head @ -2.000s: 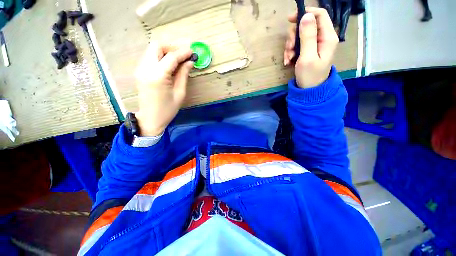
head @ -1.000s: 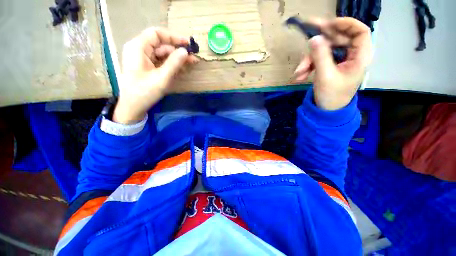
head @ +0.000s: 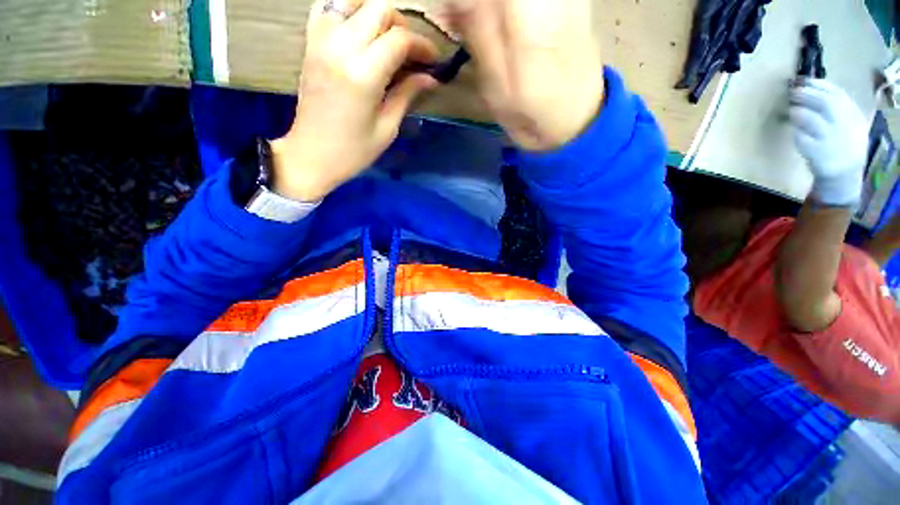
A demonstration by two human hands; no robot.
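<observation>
My left hand (head: 345, 99), with a dark watch at the wrist, holds a small black part (head: 452, 65) between thumb and fingers near the top edge. My right hand (head: 528, 69) is beside it, blurred and partly cut off by the top edge. A thin dark piece shows between the two hands. The fingers of my right hand hide what they hold, so its grip cannot be told. Long black parts (head: 723, 39) lie heaped to the right on the cardboard (head: 632, 59).
A co-worker's gloved hand (head: 829, 133) touches a black part (head: 811, 51) on the white tabletop (head: 765, 128). The co-worker's orange-red sleeve (head: 770, 266) is at right. A blue crate (head: 25, 286) with dark parts stands below the table at left.
My hands have come together near the top edge. The view has shifted, so the green cap no longer shows. A gloved hand has appeared at the right and touches the part there.
</observation>
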